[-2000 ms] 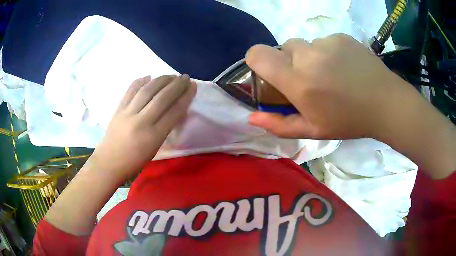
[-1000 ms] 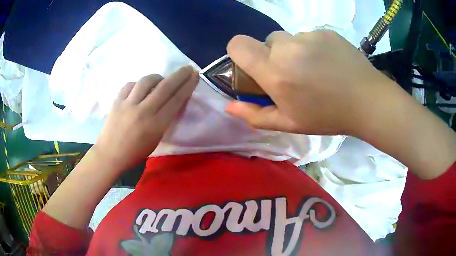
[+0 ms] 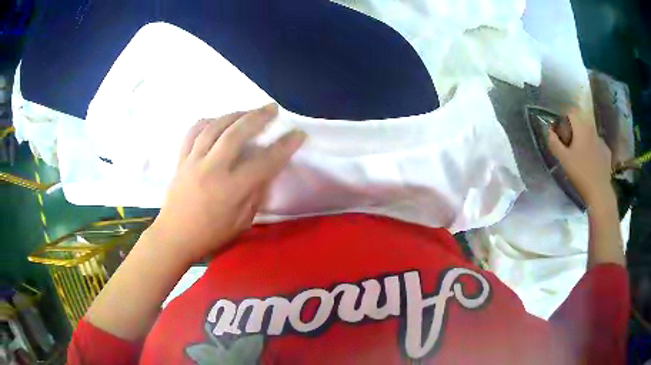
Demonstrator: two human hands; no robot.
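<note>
A white garment (image 3: 400, 160) lies along the near edge of the navy pressing board (image 3: 335, 64), its near edge against the red top. My left hand (image 3: 221, 171) lies on the garment left of centre, fingers slightly apart, pressing on the cloth. My right hand (image 3: 582, 153) is at the far right, around the handle of the steam iron (image 3: 539, 132). The iron stands on the grey-brown iron rest (image 3: 517, 107), away from the garment, with its tip pointing away from me. The underside of the iron is hidden.
White crumpled cloth (image 3: 492, 53) lies beyond the board at the right. More white cloth (image 3: 542, 249) hangs at the lower right. A yellow wire basket (image 3: 78, 267) stands low at the left. A yellow hose (image 3: 635, 162) shows at the right edge.
My right hand has carried the iron from the garment beside my left hand to the rest at the far right. My left hand stays on the cloth, its fingers now more spread.
</note>
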